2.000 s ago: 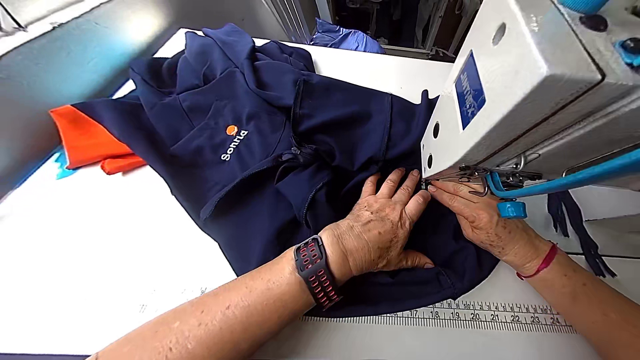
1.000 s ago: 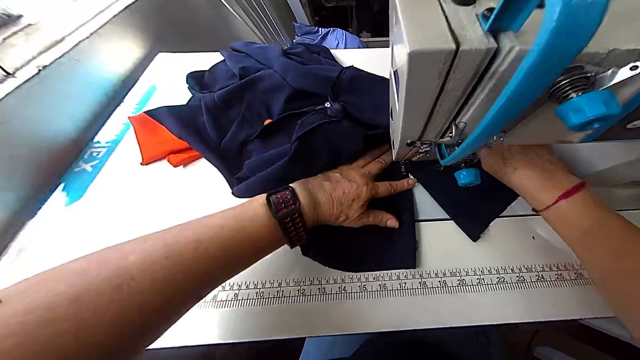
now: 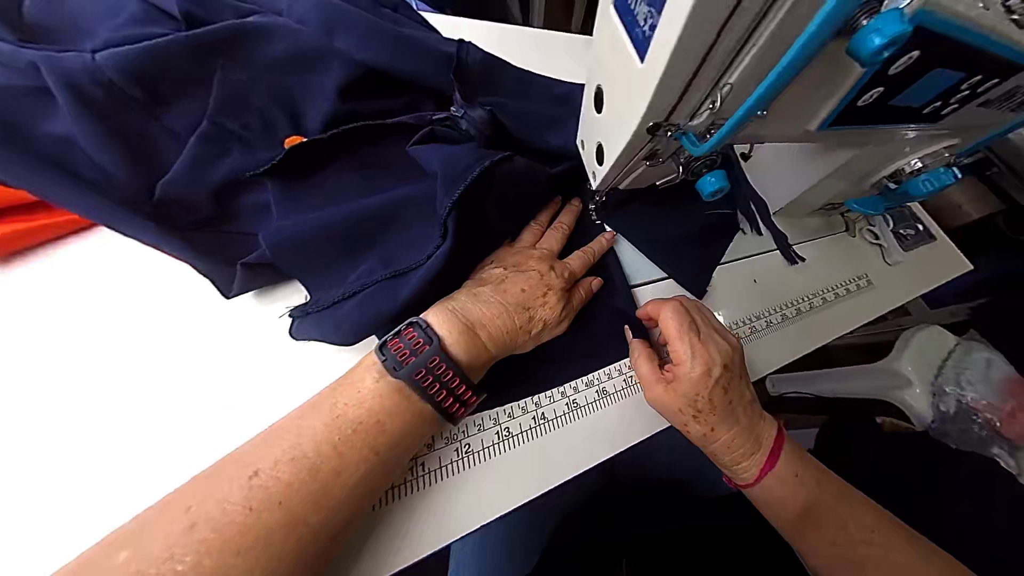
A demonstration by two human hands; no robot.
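Note:
Navy fabric of a garment (image 3: 344, 184) lies bunched over the white machine table and runs under the presser foot (image 3: 595, 206) of an industrial sewing machine (image 3: 664, 88). My left hand (image 3: 532, 284) rests flat on the fabric, fingers spread, with its fingertips just beside the foot. My right hand (image 3: 688, 360) is at the fabric's right edge above the printed ruler, thumb and forefinger bent close together; whether cloth is pinched between them cannot be told. Behind the foot, a navy fabric piece (image 3: 680, 232) points toward me.
A measuring scale (image 3: 512, 428) runs along the table's front edge. Orange cloth (image 3: 32, 220) shows at the far left. Navy strips (image 3: 768, 212) hang behind the needle area. Small metal scissors or snips (image 3: 880, 236) lie at the right, and a pale plastic item (image 3: 904, 376) is beyond the table edge.
My right hand has moved from behind the machine head to the front edge of the fabric. My left hand stays on the cloth beside the foot. The view has shifted closer.

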